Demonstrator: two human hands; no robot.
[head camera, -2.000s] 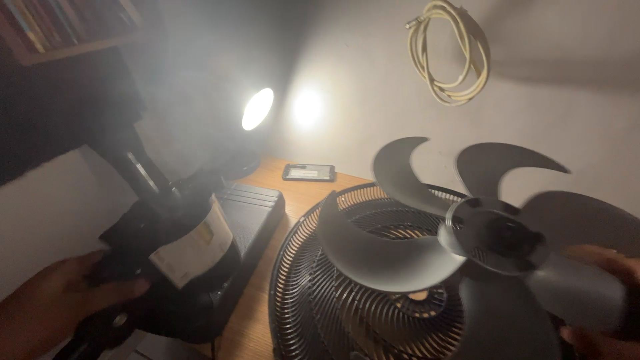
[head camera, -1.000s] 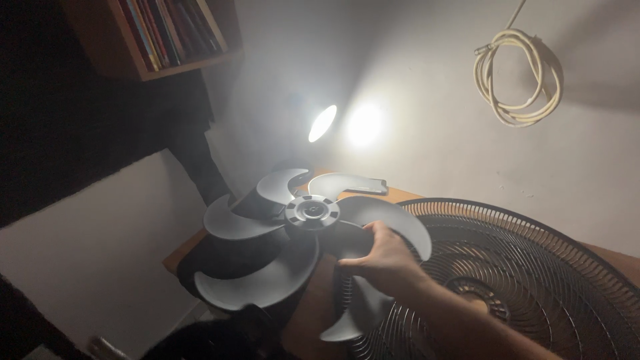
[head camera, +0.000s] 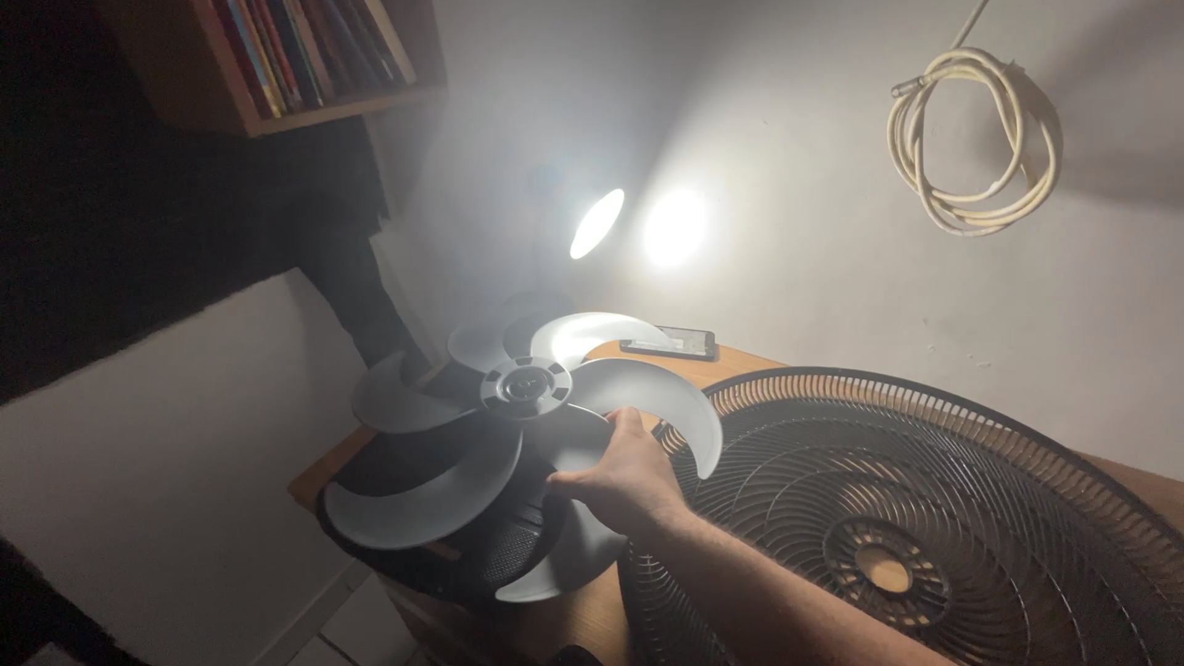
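My right hand (head camera: 624, 476) holds one blade of a grey plastic fan blade wheel (head camera: 525, 388) between thumb and fingers. The wheel faces up, its round hub left of my hand. Beneath it lies a dark object (head camera: 435, 555) with a finely textured surface, mostly hidden by the blades. A large black fan grille (head camera: 888, 462) rests on the wooden table to the right, under my forearm, with a round hole at its centre. My left hand is out of view.
A phone-like device (head camera: 694, 342) lies at the table's back edge (head camera: 754, 358). Near the wall glows a lamp (head camera: 597, 224). A coiled cream cable (head camera: 971, 199) hangs on the wall at right. A wooden shelf (head camera: 347, 111) with books juts out at upper left.
The blade wheel has moved from above the grille to its left, held by my right hand. My left hand, earlier at a dark object with a label, has left the view.
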